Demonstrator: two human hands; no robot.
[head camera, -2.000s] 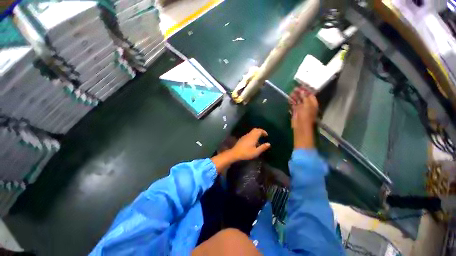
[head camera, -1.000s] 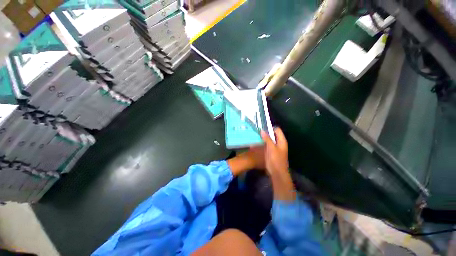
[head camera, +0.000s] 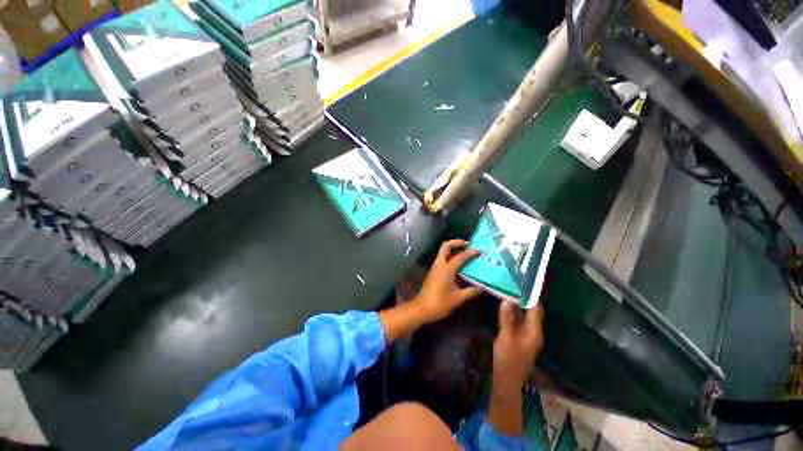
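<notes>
A closed teal-and-white gift box (head camera: 509, 253) is held above the table edge, just right of the foot of the support post. My left hand (head camera: 447, 280) grips its left side, fingers on the teal top. My right hand (head camera: 520, 333) is at its lower right corner, fingertips against the edge and partly under it. Another closed gift box (head camera: 363, 192) lies on the dark green table, left of the post, with its teal-and-white top up.
Tall box stacks (head camera: 180, 101) line the table's far left edge. A pale slanted support post (head camera: 502, 119) stands ahead. Beyond the metal side rail (head camera: 616, 291), a white open box (head camera: 597, 139) lies on the green conveyor. Small white scraps lie on the table (head camera: 220, 255). A cabled shelf hangs at upper right.
A second ago the held box overlapped the lying box; now it is farther right, apart from it. My left hand, mostly hidden then, now shows on its left side. The view has shifted.
</notes>
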